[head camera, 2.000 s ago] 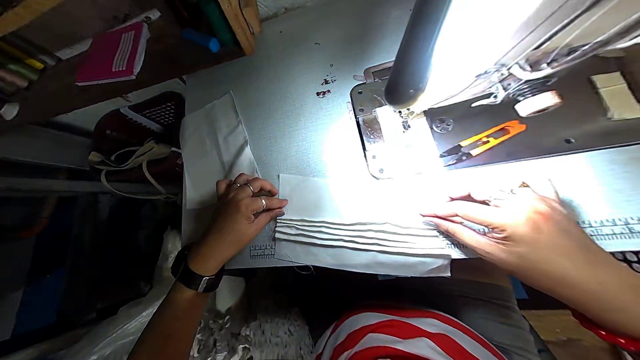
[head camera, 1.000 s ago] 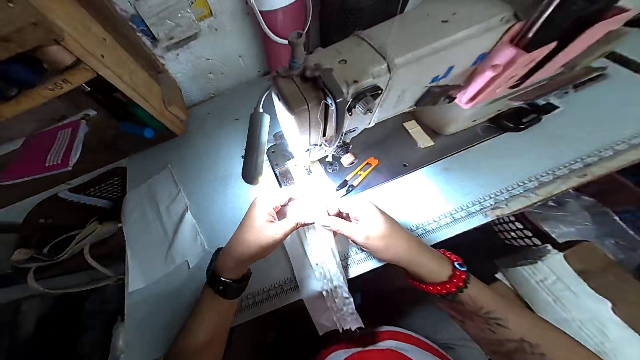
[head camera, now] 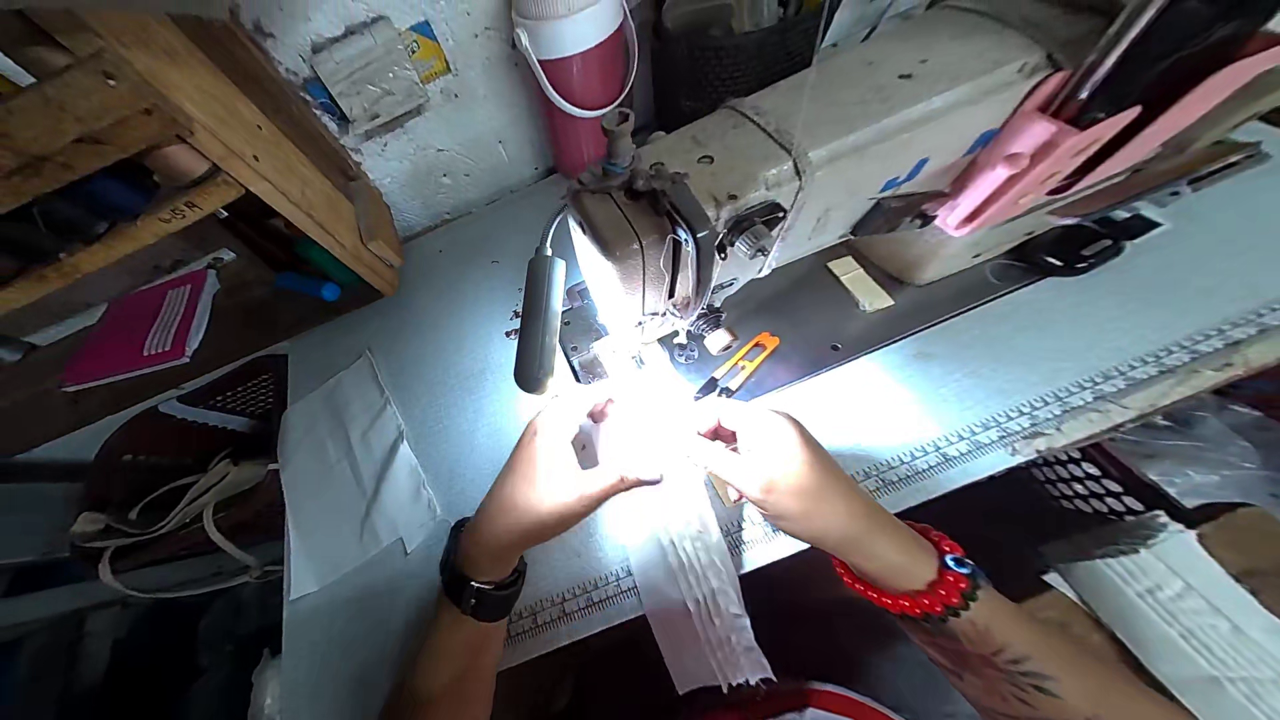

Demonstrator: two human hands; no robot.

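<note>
A white pleated cloth strip (head camera: 695,590) runs from beneath the sewing machine's head (head camera: 650,240) toward me and hangs over the table's front edge. My left hand (head camera: 560,475) lies on the strip's left side near the needle area, its thumb stretched across the cloth. On the right side, my right hand (head camera: 760,460) pinches the cloth between thumb and fingers. Strong lamp glare washes out the fingertips and the cloth by the presser foot. Orange-handled thread snips (head camera: 740,365) lie on the machine bed just beyond my right hand.
Another white cloth piece (head camera: 350,475) lies at the left on the table. A grey lamp (head camera: 540,320) hangs left of the needle area. A pink holder (head camera: 1030,150) is on the machine. Printed rulers (head camera: 1000,390) follow the front edge. More pleated cloth (head camera: 1170,610) lies at lower right.
The pleated cloth, earlier spread sideways along the front edge, now points toward me from the needle area. Both hands have come together there. The view has swung up toward the machine.
</note>
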